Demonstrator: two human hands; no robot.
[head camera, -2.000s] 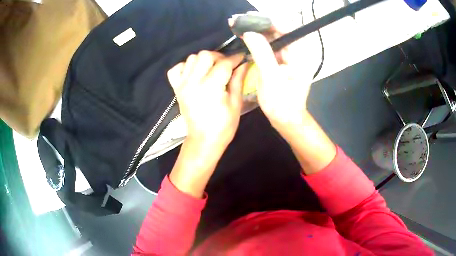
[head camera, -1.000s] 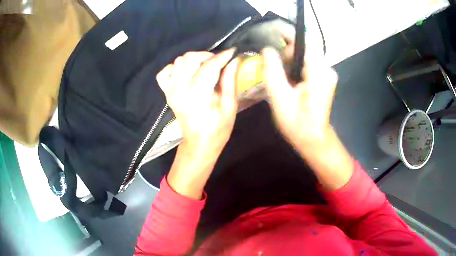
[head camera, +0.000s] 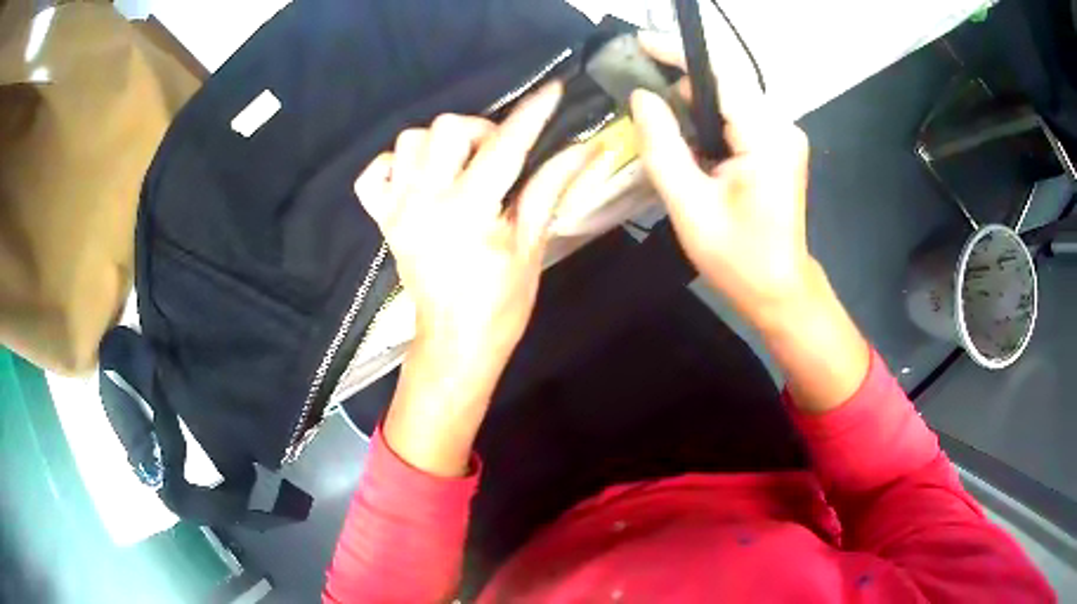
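The black shoulder bag (head camera: 272, 189) lies on the white table with a small pale patch (head camera: 256, 113) on its front. Its metal zipper (head camera: 343, 336) runs along the opening edge. My left hand (head camera: 461, 224) is shut on the bag's opening edge, its index finger along the zipper. My right hand (head camera: 732, 201) holds a small grey block (head camera: 622, 67) between thumb and fingers at the zipper's far end. The black strap (head camera: 699, 71) passes by my right fingers. Something yellow (head camera: 608, 159) shows between my hands, partly hidden.
A brown paper-like bag (head camera: 71, 177) stands at the upper left, with a green surface (head camera: 47, 472) below it. A strap end (head camera: 279, 491) hangs off the table at lower left. A round white-rimmed bin (head camera: 996, 295) and a metal frame stand at right.
The grey block has moved from above the strap down to the zipper's far end. The strap has swung from slanting right to nearly upright. My right hand has shifted right; my left index finger is now extended.
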